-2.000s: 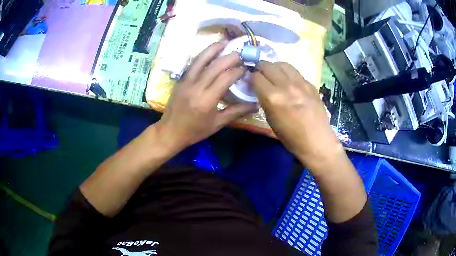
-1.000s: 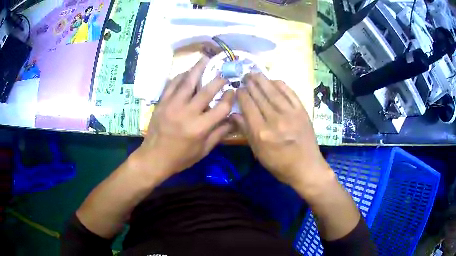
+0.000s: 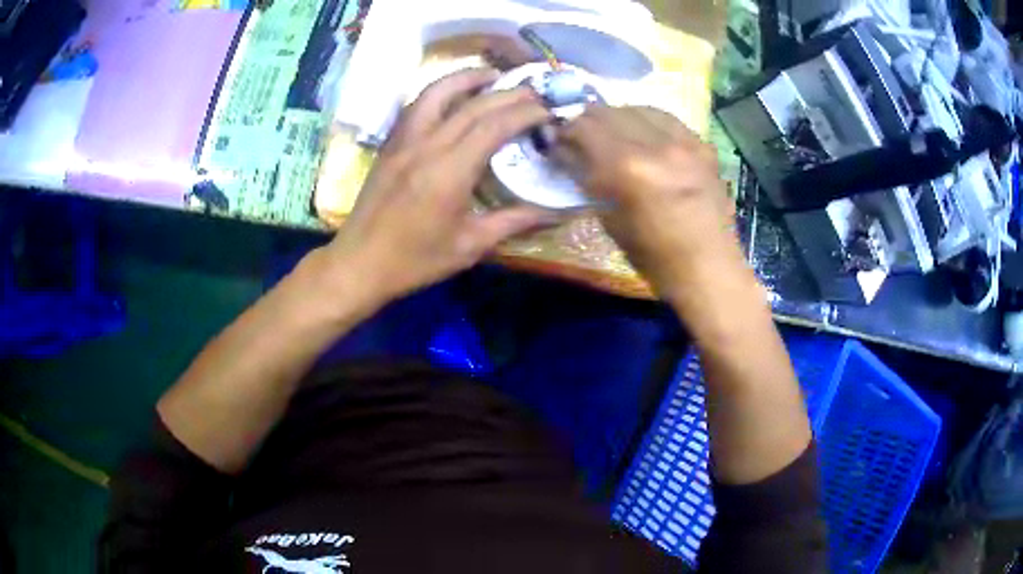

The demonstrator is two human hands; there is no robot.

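The white round housing (image 3: pixel 534 179) lies on the yellow foam pad (image 3: pixel 339 177). A small grey-white connecting piece (image 3: pixel 563 85) sits near its far edge, with thin lead wires (image 3: pixel 546 49) running away from it. My left hand (image 3: pixel 423 177) is bare and curves around the left side of the housing, thumb at the near edge, fingertips near the middle. My right hand (image 3: pixel 648 168) is bare, its fingertips closed together over the housing's centre beside the connecting piece. What the right fingertips pinch is hidden and blurred.
Grey metal fixtures (image 3: pixel 810 123) with a black electric screwdriver (image 3: pixel 858 177) across them stand at the right. A blue plastic crate (image 3: pixel 873 448) is below the bench edge at the right. Green printed paper (image 3: pixel 269 123) and a pink mat (image 3: pixel 146 112) cover the bench at the left.
The camera view has shifted between frames. My left hand stays around the housing. My right hand has turned, and its fingers are now bunched over the housing's centre.
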